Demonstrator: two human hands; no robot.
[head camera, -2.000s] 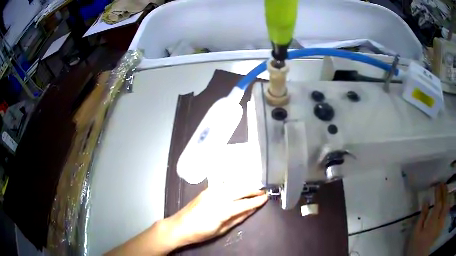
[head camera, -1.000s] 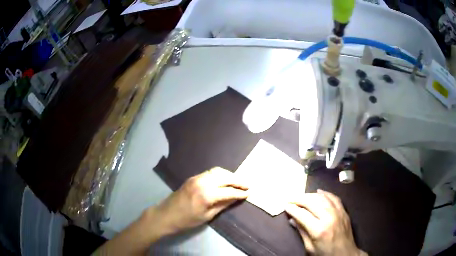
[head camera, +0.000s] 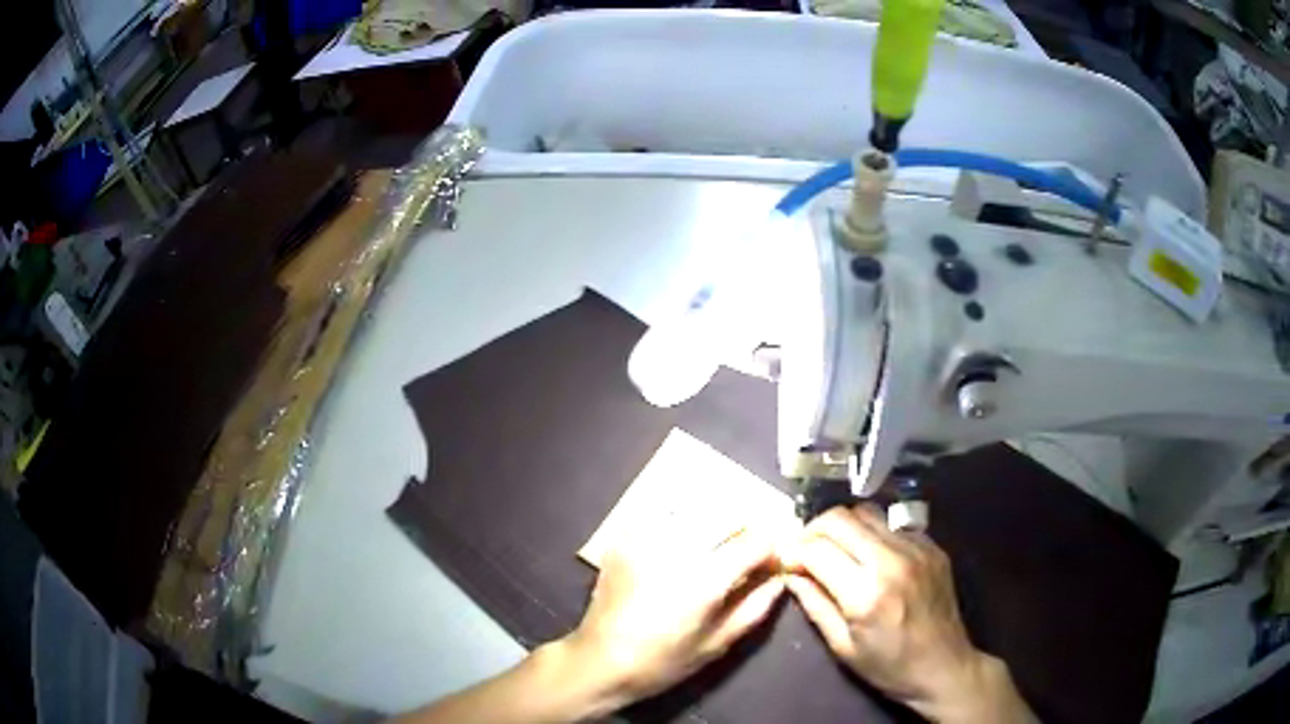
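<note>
The pale patch pocket (head camera: 662, 498) lies on the dark brown garment panel (head camera: 524, 417), its right edge near the needle area of the white sewing machine (head camera: 1047, 354). My left hand (head camera: 679, 608) lies over the pocket's lower part. My right hand (head camera: 884, 594) lies on the panel just below the machine head. The fingertips of both hands meet at the pocket's lower right corner, close to the presser foot (head camera: 809, 498), and hide that corner. The white machine lamp (head camera: 679, 365) glares over the panel.
A white trough (head camera: 623, 78) stands behind the table (head camera: 340, 566). Plastic-wrapped brown board (head camera: 304, 382) lies along the left edge. A lime-green tool (head camera: 903, 64) stands upright above the machine head. A white box with a yellow label (head camera: 1174, 262) sits on the machine.
My right hand has come in from the right edge to the needle area. The panel has turned and the pocket is now exposed left of the needle. Both hands have since closed in at its lower corner.
</note>
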